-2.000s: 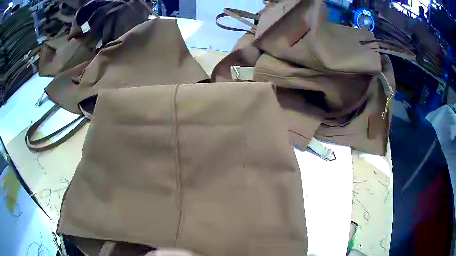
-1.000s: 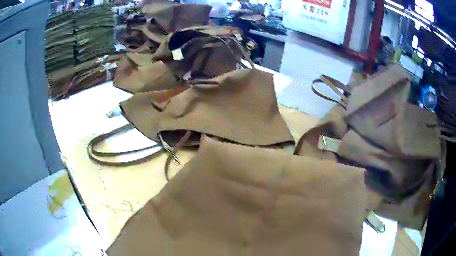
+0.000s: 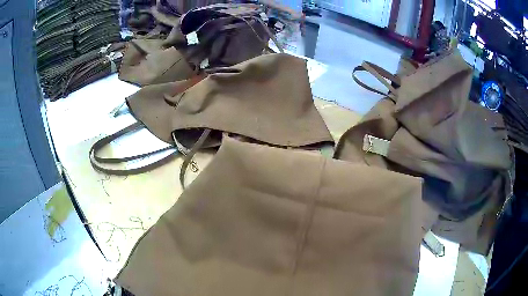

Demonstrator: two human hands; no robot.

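Observation:
A brown bag body (image 3: 260, 225) lies nearest in front of me, spread flat, with a vertical stitched seam and faint creases. Its lower part is cut off by the bottom edge of the picture. Neither of my hands is in view. Behind it lies a second brown bag (image 3: 255, 104), its opening facing me, with a narrow handle loop (image 3: 130, 169) out to the left and a thin strap (image 3: 195, 156) hanging from the opening.
More brown bags (image 3: 451, 162) are heaped at the right, with a beige webbing tab (image 3: 377, 145) and another webbing end (image 3: 433, 244). Loose threads (image 3: 124, 225) lie on the pale table at left. Stacked brown pieces (image 3: 75, 40) and a grey panel (image 3: 23, 127) stand at the left.
The view has swung left since two seconds ago, so the bags sit further right. A pale blurred shape at the bottom edge is gone from view. The near bag's seam shows sharply again.

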